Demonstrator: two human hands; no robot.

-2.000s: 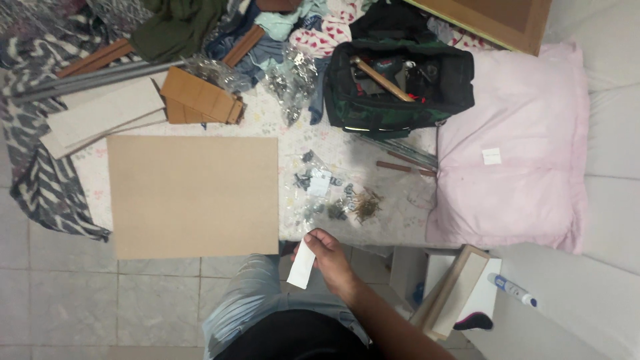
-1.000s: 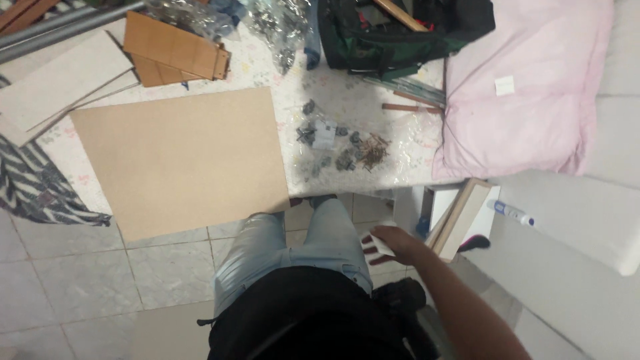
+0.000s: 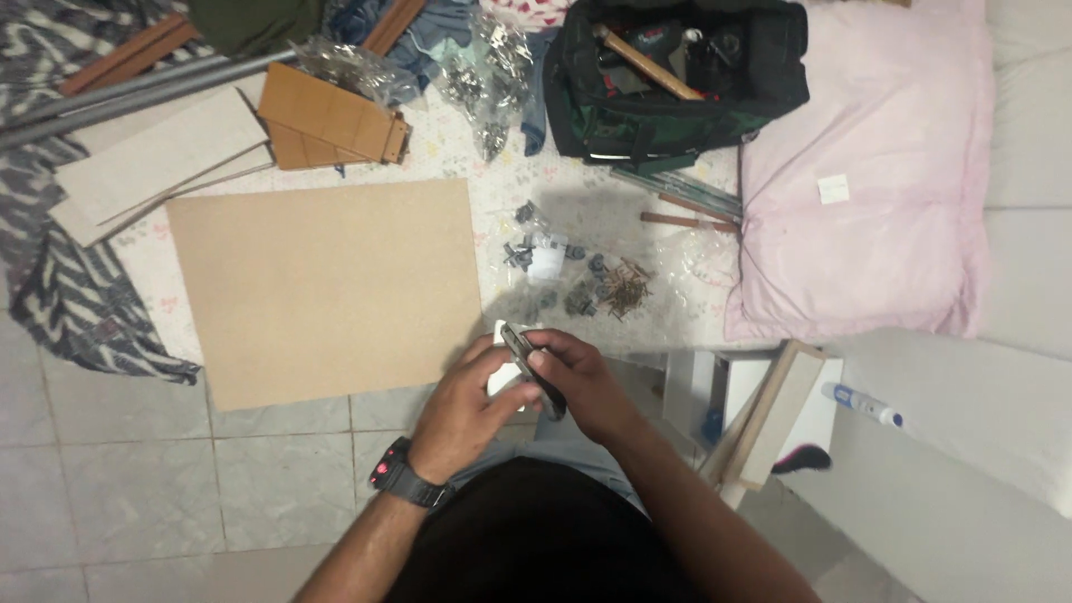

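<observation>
My left hand, with a black watch on the wrist, holds a white card or strip, partly covered by fingers. My right hand grips a slim dark object, perhaps a folded knife or tool; its kind is unclear. Both hands meet in front of my body, just off the bed's near edge, and the dark object lies across the white piece. A tan fiberboard panel lies to the left. Past the hands are a heap of screws and grey plastic fittings around a small white paper.
A dark tool bag with a wooden-handled tool stands at the back, beside a pink pillow. Brown panels, white boards and grey tubes lie at back left. Wooden pieces lean at lower right.
My right hand, low at the right a second ago, is now in front of my body with the dark object in it. My left hand has come into view, holding the white piece.
</observation>
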